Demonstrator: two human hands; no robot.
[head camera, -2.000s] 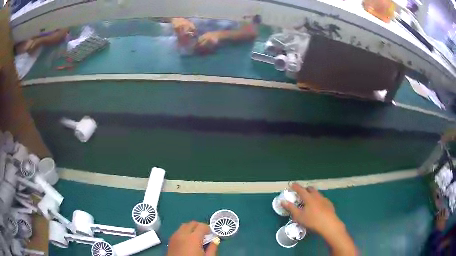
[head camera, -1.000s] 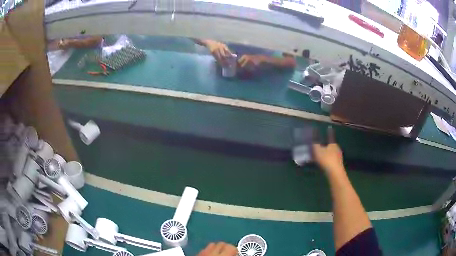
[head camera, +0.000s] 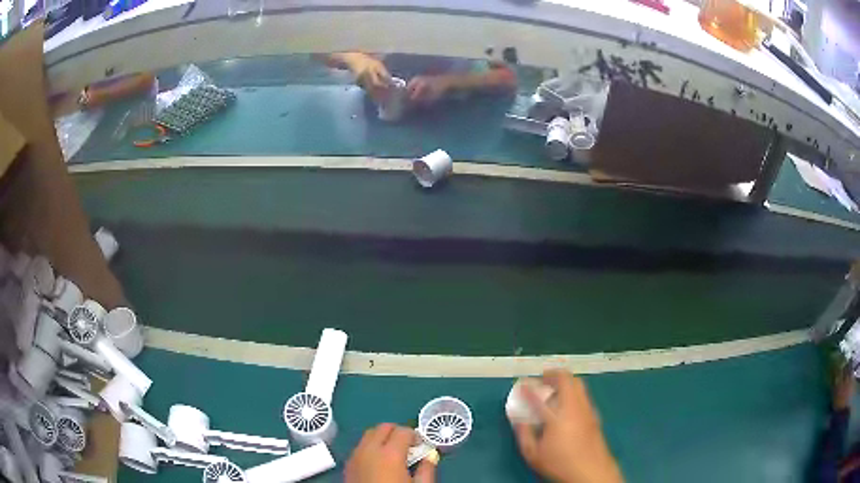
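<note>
My left hand (head camera: 388, 455) is at the bottom centre, its fingers closed on the handle of a white fan housing (head camera: 445, 422). The round slotted head of that housing faces up, just right of my fingers. My right hand (head camera: 569, 429) is to the right, its fingers on a white motor unit (head camera: 529, 400) at the green tabletop. The fingers partly cover this unit. Another white cup-shaped unit (head camera: 433, 168) lies at the far edge of the conveyor belt.
Several white fan housings (head camera: 308, 413) lie left of my left hand. A carton (head camera: 85, 222) heaped with housings is at the far left. The conveyor belt (head camera: 453, 302) runs across. Opposite, a person's hands (head camera: 387, 85) hold a white part near a brown box (head camera: 679, 141).
My right hand has come back from over the belt to the near tabletop and is now on a motor unit. A cup-shaped unit now lies at the belt's far edge.
</note>
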